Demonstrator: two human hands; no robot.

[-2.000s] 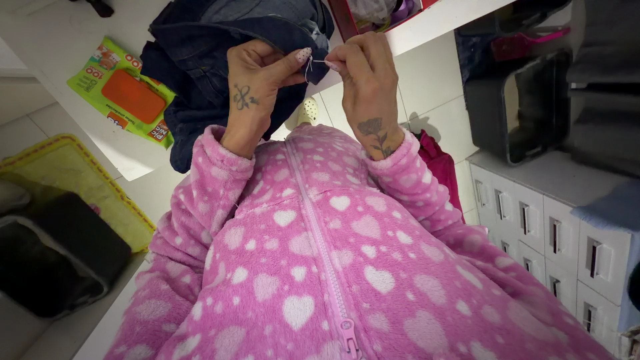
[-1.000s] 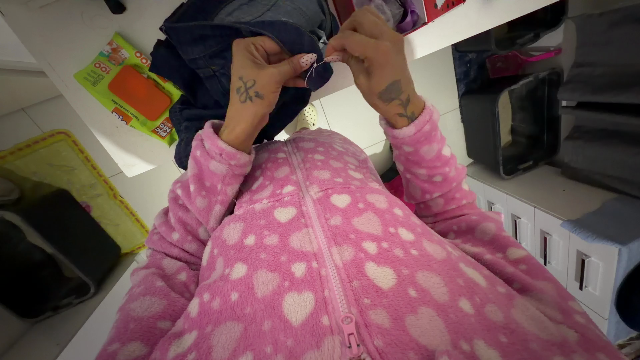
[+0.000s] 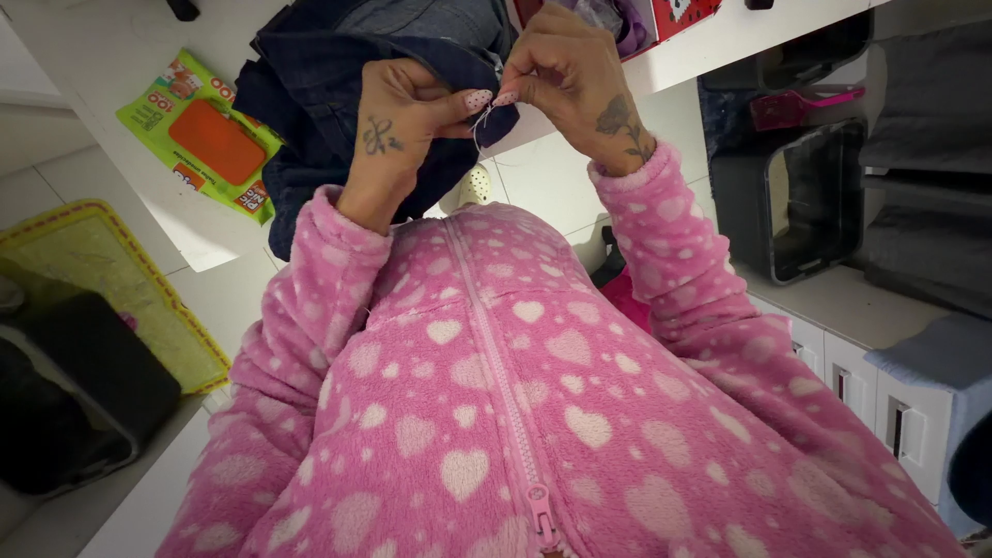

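Dark blue denim jeans (image 3: 310, 85) lie bunched on the white table and hang over its front edge. My left hand (image 3: 399, 120) pinches the edge of the denim between thumb and fingers. Close by on the right, my right hand (image 3: 570, 85) has thumb and forefinger pressed together at a pale thread (image 3: 482, 124), beside the left thumb tip. Loose thread ends dangle below the fingertips. Whether a needle is between the right fingers cannot be told.
A green pack of wet wipes with an orange lid (image 3: 217, 139) lies on the white table (image 3: 174, 221). Behind my right hand is a red box (image 3: 674, 23). Black bins (image 3: 783, 201) stand at the right, white drawers (image 3: 914, 434) below, and a yellow mat (image 3: 155, 287) at the left.
My right hand was drawing a thread a little away from my left two seconds ago; now its fingertips are close beside my left thumb. The left hand keeps its pinch on the denim.
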